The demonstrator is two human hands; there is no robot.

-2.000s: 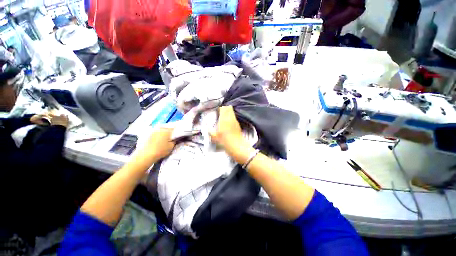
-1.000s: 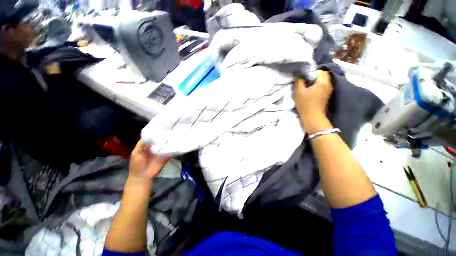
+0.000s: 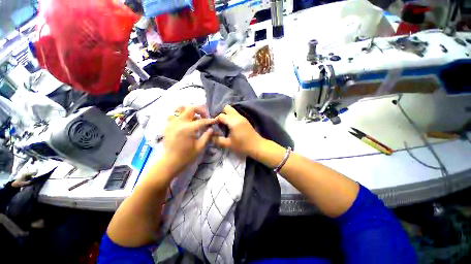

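Observation:
A garment with a white quilted lining and a dark grey shell lies over the table's front edge and hangs down in front of me. My left hand and my right hand are close together at its middle, left of the sewing machine. The fingertips of both hands pinch the garment where lining and shell meet. The exact edge between the fingers is hidden. The sewing machine stands to the right, and its needle area is apart from the garment.
Thread snips and a grey cord lie right on the table. A grey machine part, dark tray and blue item are left. Red bags hang at the back. Another person's hand shows far left.
My left hand has moved up from the lower left lining edge to meet my right hand. The spread lining now hangs narrower between my arms. The camera view has shifted.

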